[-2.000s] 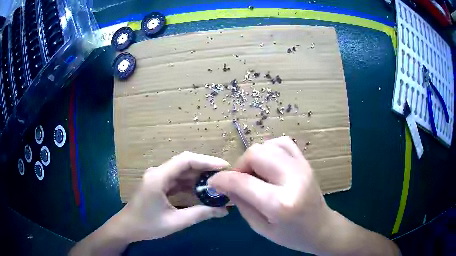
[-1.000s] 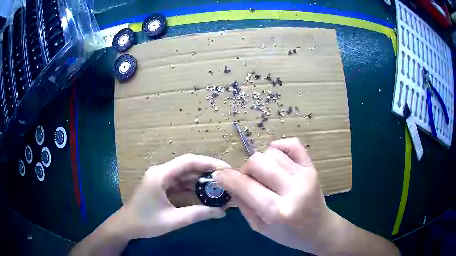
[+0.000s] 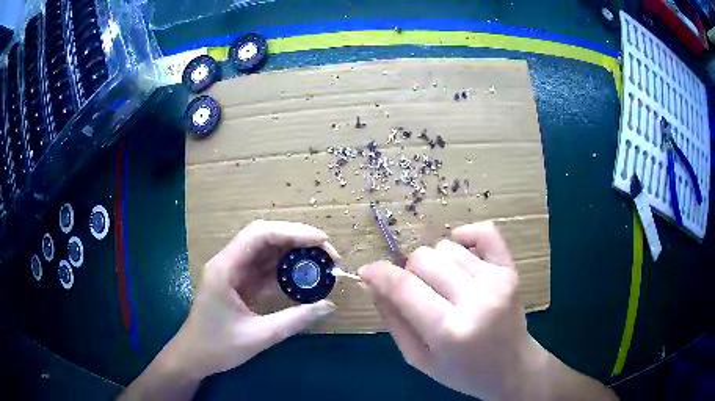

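Observation:
My left hand (image 3: 243, 305) holds a black wheel (image 3: 306, 274) between thumb and fingers, its silver centre and ring of pale dots facing up. My right hand (image 3: 451, 294) pinches a thin cotton swab (image 3: 346, 274); its white tip is at the wheel's right edge, and I cannot tell if they touch. A slim silver metal tool (image 3: 384, 229), like tweezers, sticks out from my right hand over the cardboard sheet (image 3: 259, 184). Its rear part is hidden by the hand. Dark and pale crumbs (image 3: 376, 164) lie scattered mid-cardboard.
Three wheels (image 3: 204, 117) stand at the cardboard's upper left. Several pale discs (image 3: 75, 251) lie at left. Clear trays (image 3: 129, 70) with black wheels are upper left. At right are a white slotted board (image 3: 639, 117), blue-handled cutters (image 3: 674, 176) and a pale-handled blade (image 3: 647, 223).
The wheel has moved left and tilted to face up more. The swab tip has gone from over the wheel's face to its right edge. The whole view has shifted slightly.

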